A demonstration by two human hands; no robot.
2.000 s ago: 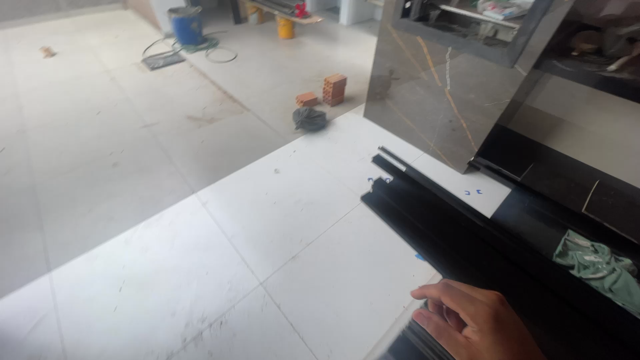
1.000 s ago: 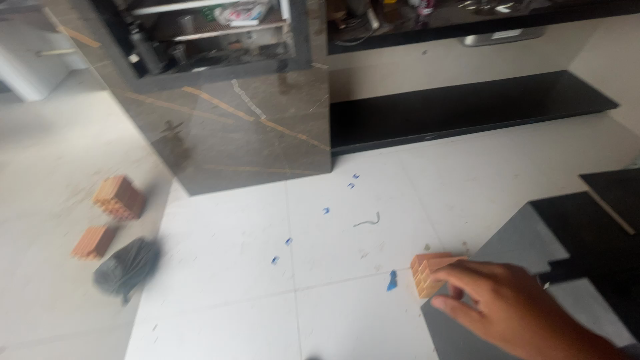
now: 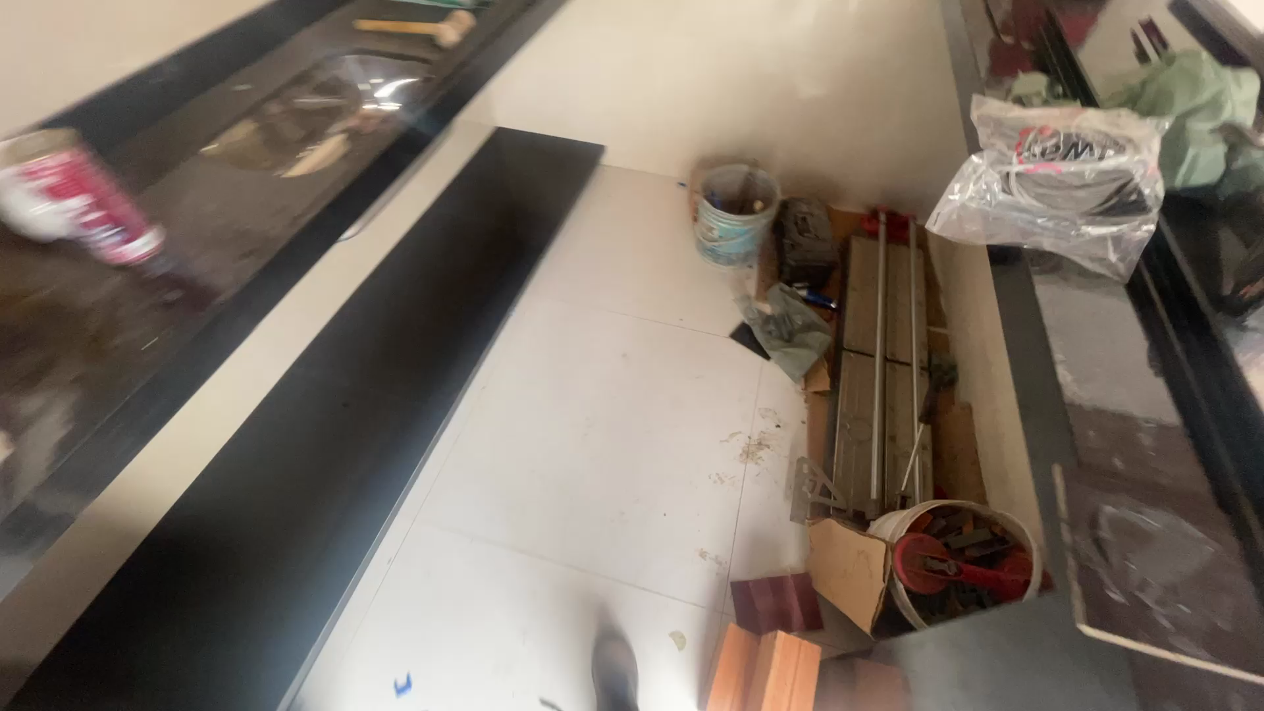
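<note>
Neither of my hands is in the picture now. Below me, the tip of a shoe [image 3: 615, 664] shows on the white floor tiles. A long black slab [image 3: 326, 395] runs low along the left side. Above it, a dark countertop [image 3: 257, 207] holds a bottle with a red and white label [image 3: 84, 197], a wooden-handled tool [image 3: 420, 30] and a clear plastic item [image 3: 365, 89]. At the right, a clear plastic bag with coiled material inside [image 3: 1066, 188] lies on the other dark counter [image 3: 1096, 346], beside green cloth or plastic [image 3: 1195, 109].
By the right wall stand a paint-smeared bucket [image 3: 733, 217] and a white bucket [image 3: 1032, 553] holding a red suction-cup lifter [image 3: 963, 571]. Between them lie long boards with metal bars [image 3: 879, 375], a grey bag [image 3: 790, 331] and cardboard [image 3: 851, 571]. Orange bricks [image 3: 765, 671] sit at the bottom.
The view has swung far to the right. A hand seen in both earlier frames, near a brick one second ago, is out of the picture now.
</note>
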